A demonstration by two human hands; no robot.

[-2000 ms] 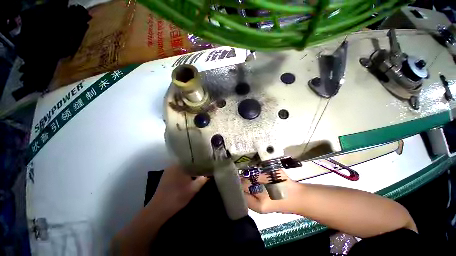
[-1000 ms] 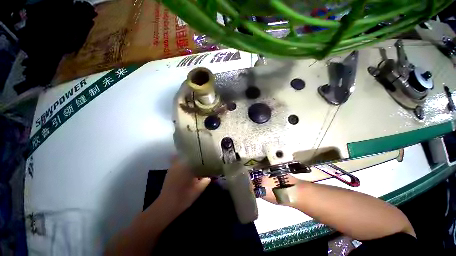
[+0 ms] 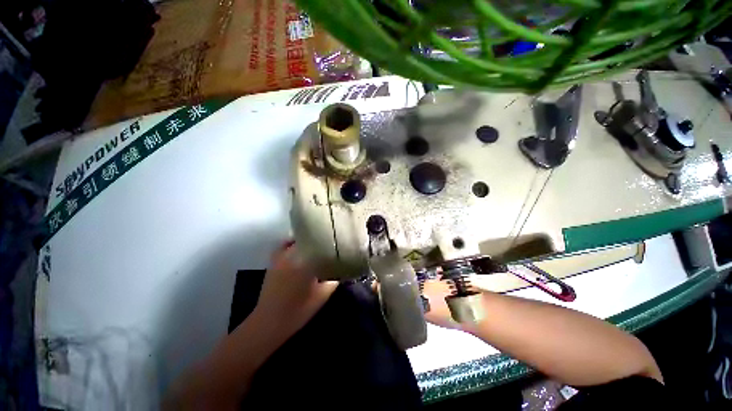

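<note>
A black fabric panel (image 3: 337,353) lies on the white table under the left end of the cream sewing machine head (image 3: 417,201) and runs to the lower frame edge. My left hand (image 3: 293,285) rests on the fabric left of the needle area, its fingertips partly under the head. My right hand (image 3: 437,299) is at the needle area, mostly hidden behind the tension parts and the machine's lever; its fingers cannot be seen. The needle and presser foot are hidden by the head. Snips with a red handle (image 3: 562,290) lie on the bed right of my right hand.
A green fan cage (image 3: 514,56) hangs over the back of the machine. A brown cardboard box (image 3: 201,56) stands behind the white table (image 3: 160,209). A dark cloth pile (image 3: 88,56) is at the far left. A thread tension unit (image 3: 650,132) sits on the head's right part.
The view has shifted, so the machine head appears further right. My left hand stays on the fabric with small finger shifts. My right hand is slightly more hidden behind the machine parts.
</note>
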